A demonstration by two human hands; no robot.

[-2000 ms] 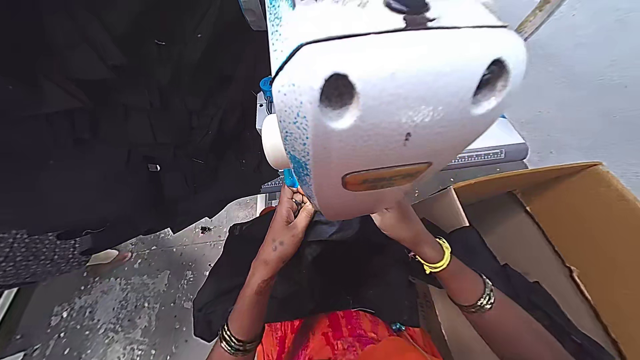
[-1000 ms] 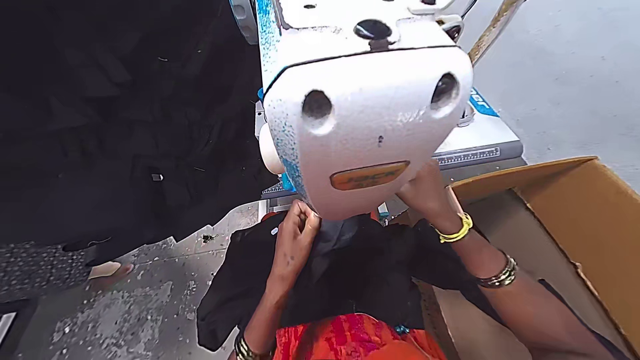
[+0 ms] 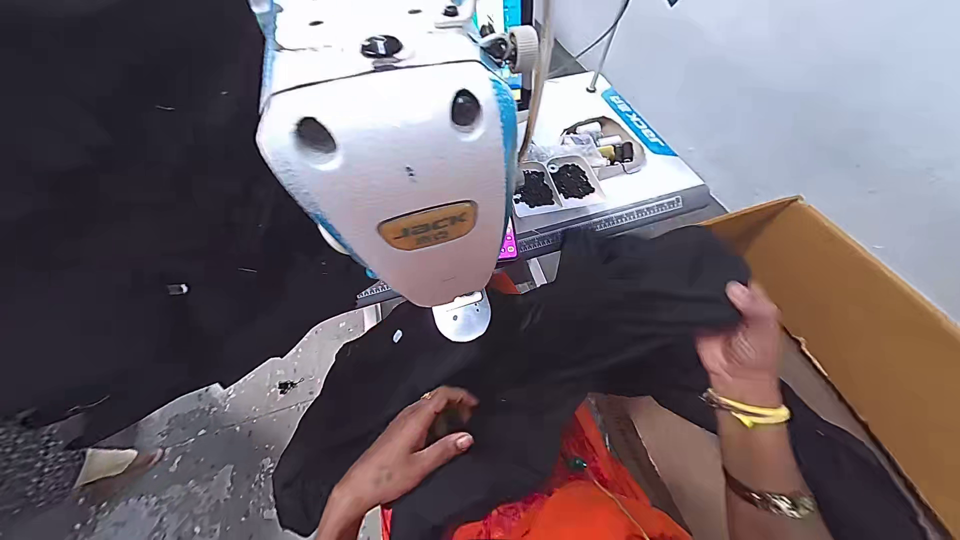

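Note:
A black fabric garment (image 3: 525,352) lies across my lap, beneath the head of a white Jack sewing machine (image 3: 375,172). The rounded metal end of the machine bed (image 3: 461,319) shows just under the head. My left hand (image 3: 412,450) rests on the cloth at lower centre, thumb and fingers apart, gripping nothing. On the right, my right hand (image 3: 742,337) holds one end of the cloth between thumb and fingers, lifted out beside the machine. The needle area is hidden behind the head.
A cardboard box (image 3: 862,300) stands at right. Two small trays of black buttons (image 3: 574,180) sit on the machine table (image 3: 645,176), which has a ruler along its edge. A large pile of black cloth (image 3: 150,225) fills the left. Someone's foot (image 3: 112,465) is on the floor at lower left.
Both hands have come away from behind the machine head. My right hand has moved out to the right with the cloth; my left hand has come down onto the fabric with its fingers apart.

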